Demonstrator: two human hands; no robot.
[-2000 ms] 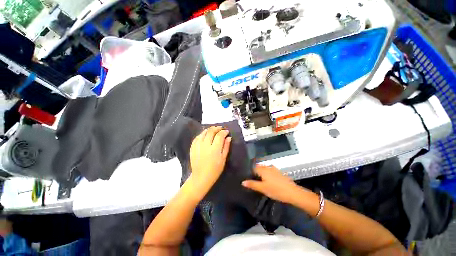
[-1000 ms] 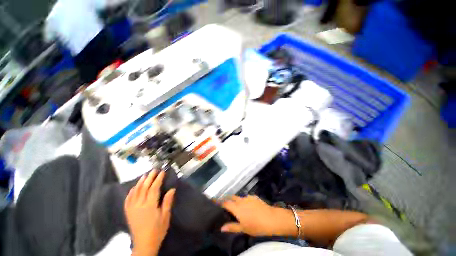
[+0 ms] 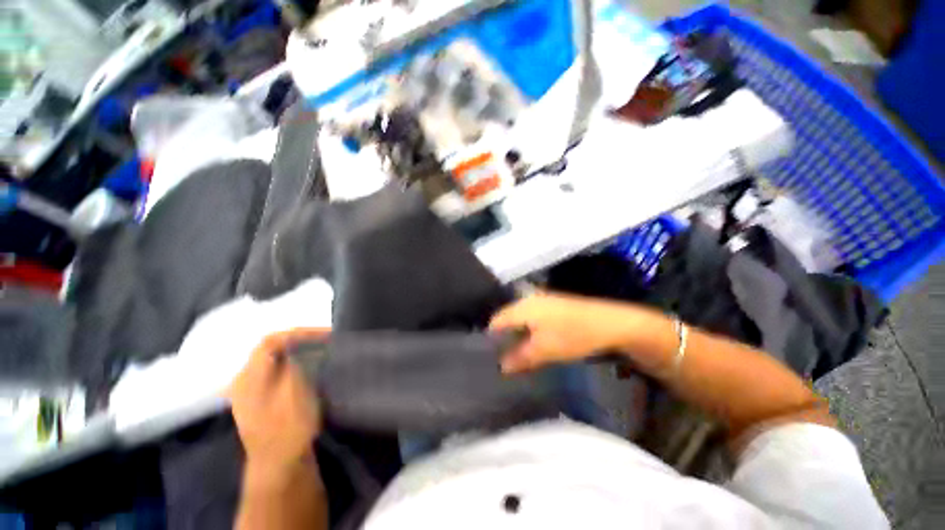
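Note:
A dark grey garment panel (image 3: 414,271) runs from beside the overlock machine's needle area down over the table's front edge. Its near part is folded up into a wide band between my hands, blurred by motion. My left hand (image 3: 275,399) grips the band's left end. My right hand (image 3: 549,329) grips its right end. The overlock machine (image 3: 466,88) stands behind the panel; whether the fabric is under the presser foot cannot be told. A band with a pale stitch line (image 3: 285,192) lies left of the machine.
Plain grey panels (image 3: 202,223) lie stacked on the white table (image 3: 622,192) at the left. A blue lattice crate (image 3: 850,155) is on the floor at the right. A loose dark heap (image 3: 767,300) hangs below the table's right edge. A clear tub (image 3: 187,124) stands back left.
The view swung right, then partly back left. Both hands lay flat on or beside the fabric near the machine; now they are nearer my body, holding up the panel's near edge between them.

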